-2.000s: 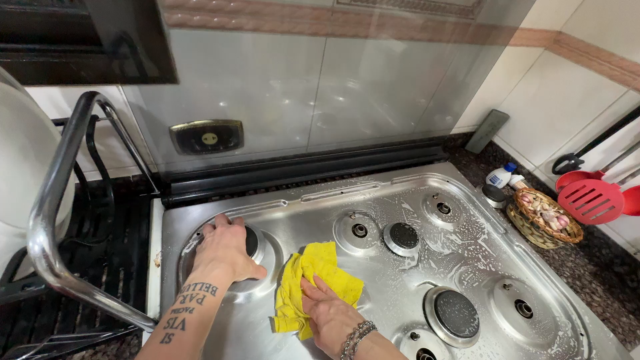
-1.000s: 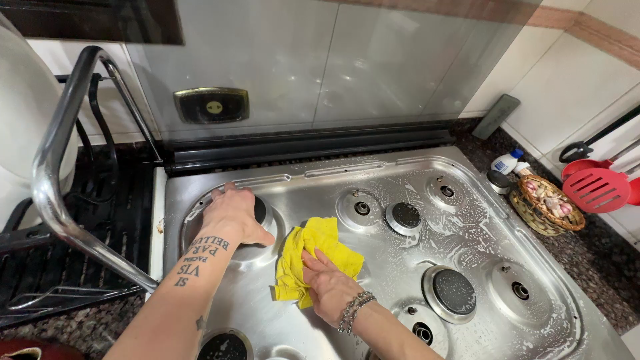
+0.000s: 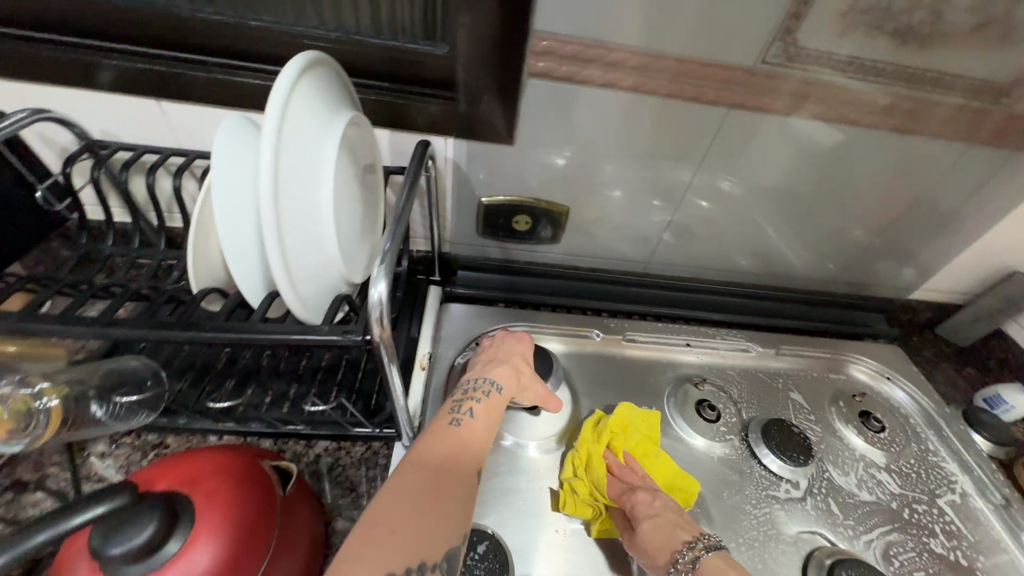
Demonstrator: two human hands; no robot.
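My left hand [image 3: 512,368] reaches to the back left burner, its fingers curled around the left side of the black burner cap [image 3: 544,366]; what its fingertips touch is hidden. Under my right hand [image 3: 640,500] lies a crumpled yellow cloth [image 3: 616,456], pressed on the steel stove top [image 3: 720,360] just right of that burner. The fingers of this hand lie over the cloth. Streaks of white suds cover the right part of the stove, around another burner cap [image 3: 786,442] and the bare burner seats [image 3: 706,410].
Left of the stove stands a black dish rack [image 3: 160,320] with a chrome frame [image 3: 384,320] and white plates [image 3: 312,184]. A red kettle [image 3: 200,512] and a clear glass vessel [image 3: 104,400] are nearer. A raised glass lid [image 3: 680,200] stands behind the stove.
The view has swung left, bringing the plates and kettle more fully into sight. Both hands remain at about the same places on the stove, the right one still on the cloth.
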